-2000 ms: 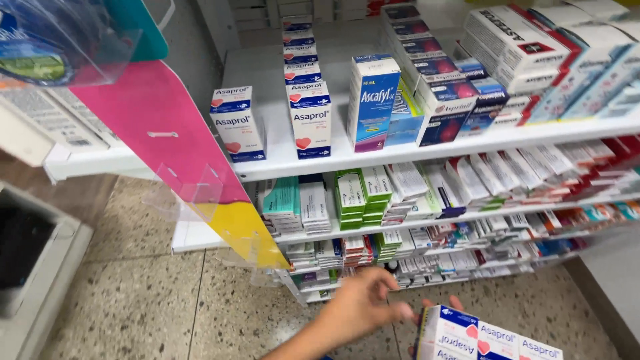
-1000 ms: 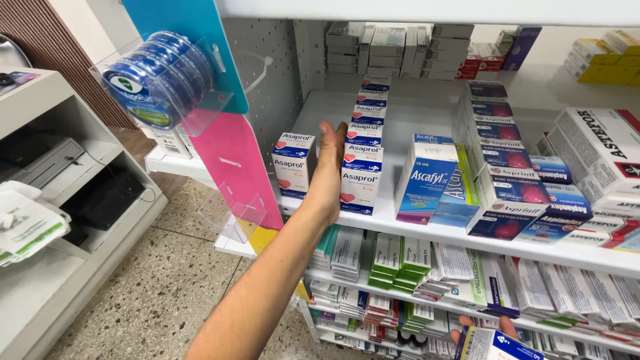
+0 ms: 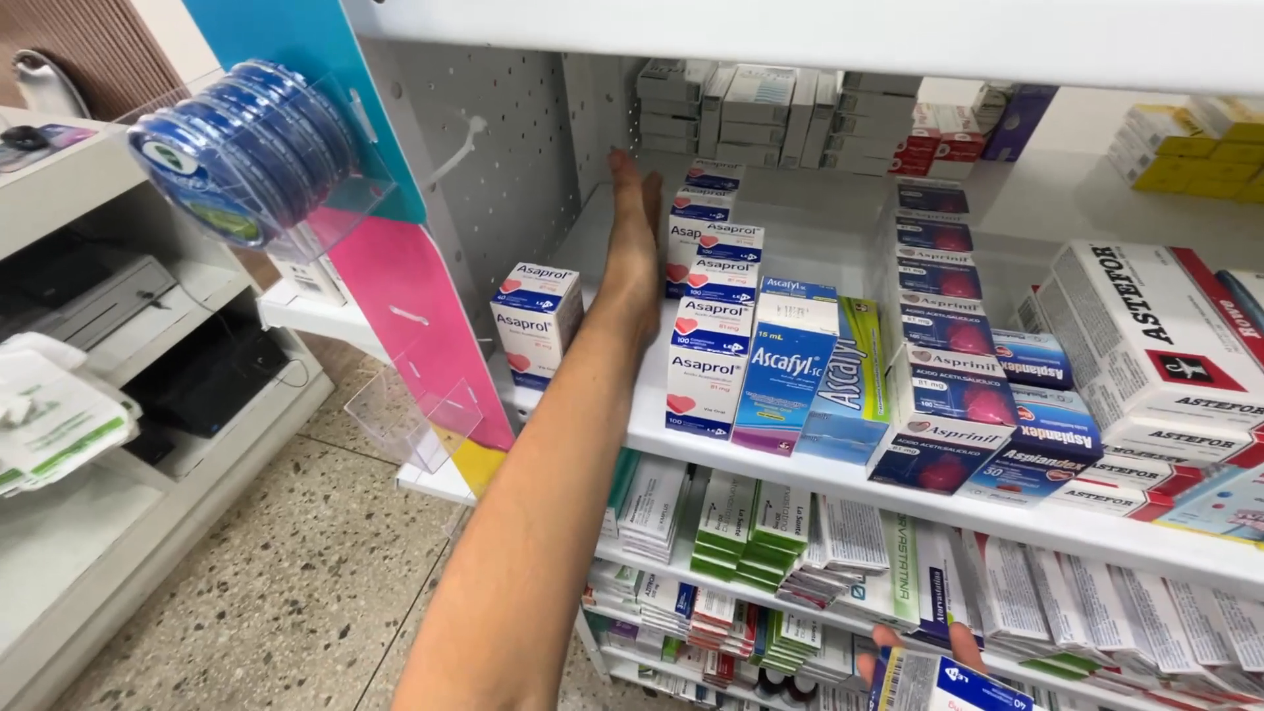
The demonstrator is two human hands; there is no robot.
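My left hand (image 3: 634, 237) reaches onto the upper shelf, its flat side along a row of Asaprol medicine boxes (image 3: 706, 380), and it holds nothing. Left of my forearm stands a single Asaprol box (image 3: 536, 326). The row runs front to back, its middle boxes slightly skewed. Right of it, touching or nearly so, is a blue Ascafyl box (image 3: 785, 375). At the lower right edge my right hand (image 3: 963, 647) holds Asaprol boxes (image 3: 953, 686), mostly cut off by the frame.
Asprinil boxes (image 3: 943, 425), Asplandex boxes (image 3: 1037, 449) and Astefor boxes (image 3: 1160, 336) stand farther right. A clear holder with round blue packs (image 3: 242, 153) juts out at the left on a coloured side strip (image 3: 420, 316). Lower shelves (image 3: 1047, 513) hold many medicine boxes. A white counter (image 3: 197, 504) is at left.
My left hand has gone deeper along the Asaprol row. The row's front has shifted right, from standing apart from the Ascafyl box to beside it. Two seconds ago that hand was below the shelf.
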